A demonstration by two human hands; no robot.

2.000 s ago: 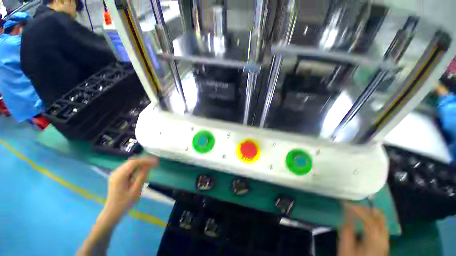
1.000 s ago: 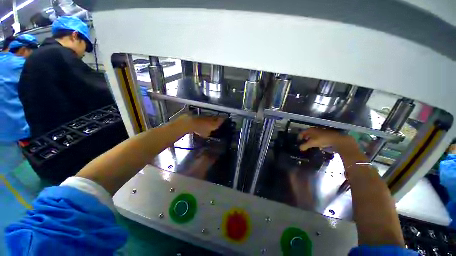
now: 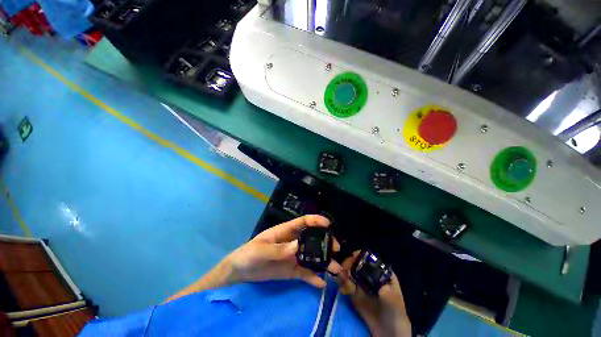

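My left hand (image 3: 280, 253) holds a black rounded-square housing (image 3: 314, 248) between thumb and fingers, its open face up. My right hand (image 3: 382, 299) holds a second black housing (image 3: 371, 271), tilted, with shiny details inside. The two housings are close together but apart, above the black lap tray (image 3: 422, 283). One more housing (image 3: 292, 203) sits in the tray beyond my left hand. Three housings lie on the green mat (image 3: 408, 204): one at left (image 3: 331, 164), one in the middle (image 3: 384, 183), one at right (image 3: 453, 225).
The white press panel (image 3: 395, 112) crosses the upper right, with two green-ringed buttons (image 3: 345, 94) and a red stop button (image 3: 437, 127). Shiny guide rods (image 3: 491, 39) stand behind it. Parts trays (image 3: 198, 66) are at upper left. Blue floor with a yellow line lies left.
Both hands have come out of the press opening down to the lap tray, each now holding a housing. The view has tilted down and turned.
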